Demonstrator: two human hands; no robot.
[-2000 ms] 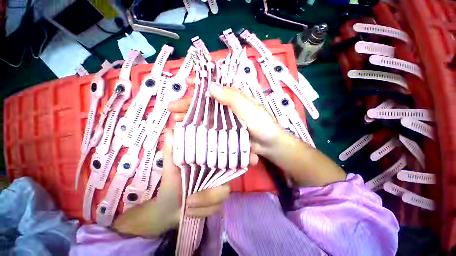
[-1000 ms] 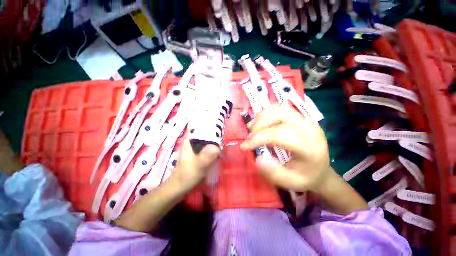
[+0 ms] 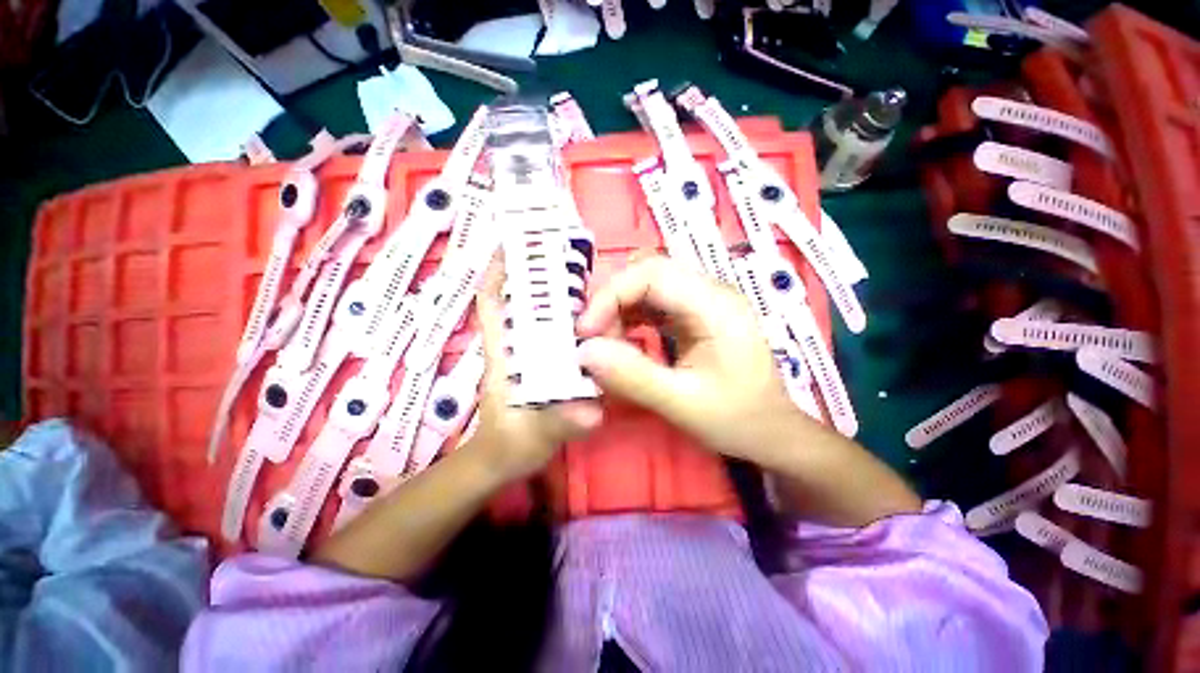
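My left hand (image 3: 526, 427) holds a batch of pink smartwatches (image 3: 537, 309) from below and the left side. They are stacked, with their case sides towards the right and straps running away from me. My right hand (image 3: 684, 348) is beside the batch, thumb and index fingertips close together at the case edges near the near end. Whether the fingertips pinch a watch cannot be told. More pink smartwatches (image 3: 355, 408) lie across the red-orange tray (image 3: 132, 302) on both sides of my hands, many with round dark back sensors up.
Stacked red-orange trays (image 3: 1119, 118) with pink strap ends hanging out stand at the right. A small bottle (image 3: 858, 138), white paper (image 3: 217, 99) and an angled grey bracket (image 3: 461, 62) are beyond the tray. A blue sleeve (image 3: 79, 552) of another person is at lower left.
The batch was fanned upright between both hands, then turned with its case sides rightward in my left hand. My right hand let go and has since come back close to the case edges.
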